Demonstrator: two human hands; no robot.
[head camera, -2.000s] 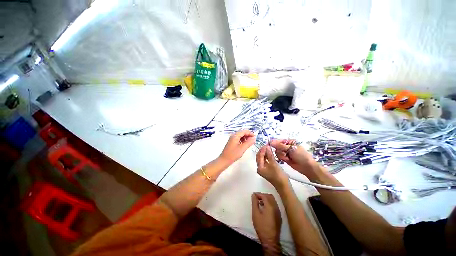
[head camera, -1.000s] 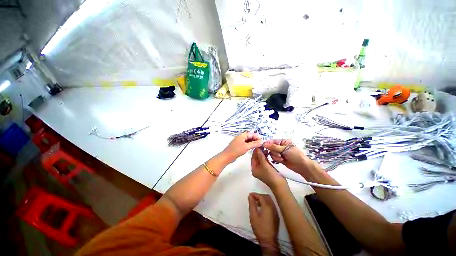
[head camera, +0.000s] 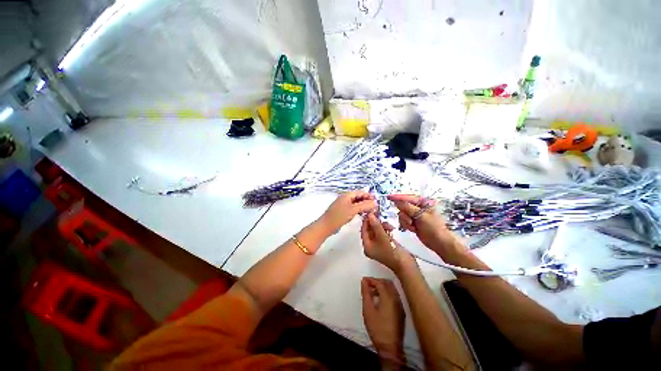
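Observation:
My left hand (head camera: 351, 209), with a gold bracelet and orange sleeve, pinches thin wire ends (head camera: 378, 206) at its fingertips. What I take as my right hand (head camera: 382, 308) lies lower on the bench, fingers curled; I cannot tell whether it holds anything. Another person's two hands, one with rings (head camera: 427, 217), meet my left fingertips at the same wires. A long white cable (head camera: 464, 270) runs right from these hands. Behind them a harness bundle (head camera: 341, 174) fans out, with dark wire ends at left.
A second harness pile (head camera: 565, 210) lies right. A dark phone (head camera: 467, 319) lies by the other person's forearms. A single harness (head camera: 174, 190) lies on the left tabletop. A green bag (head camera: 287, 109) and boxes (head camera: 351, 116) stand along the wall. Red stools (head camera: 76, 297) stand lower left.
The other person's ringed hand has shifted slightly, its index finger now stretched out above the wires. My left hand stays pinched at nearly the same place. The lower hand has barely moved.

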